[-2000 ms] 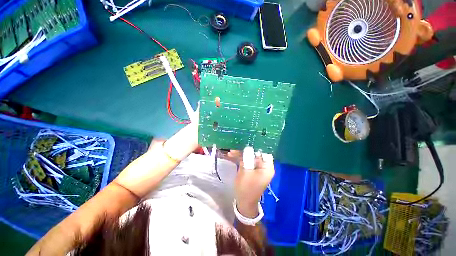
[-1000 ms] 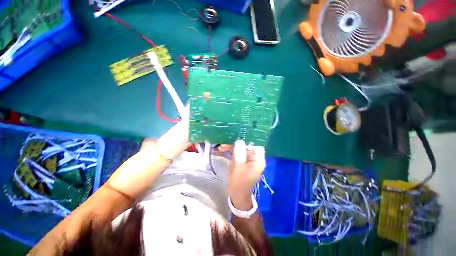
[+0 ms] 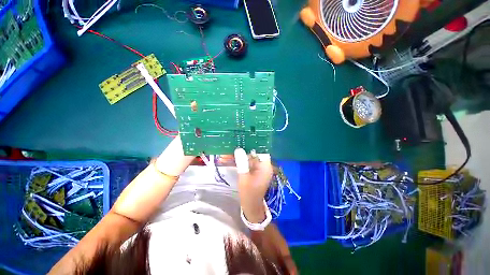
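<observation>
A green board panel with score lines is held up over the near part of the green mat. My left hand holds it at its lower left; the fingers are mostly hidden behind the panel. My right hand, with white finger cots, grips its lower right edge. White ribbon cables hang below the panel and one loops out at its right. A yellow board strip with a white ribbon cable lies to the left. The main board lies behind the panel's top edge, partly hidden, with red lead wires beside it.
Two black speakers and a phone lie at the back. An orange fan, a round tin and a black box stand right. Blue bins and a yellow basket line the near edge.
The view has shifted, so the bench things sit further left in the picture. Both hands still hold the panel, which now appears squarer to the camera. A white cable loop shows more clearly at its right.
</observation>
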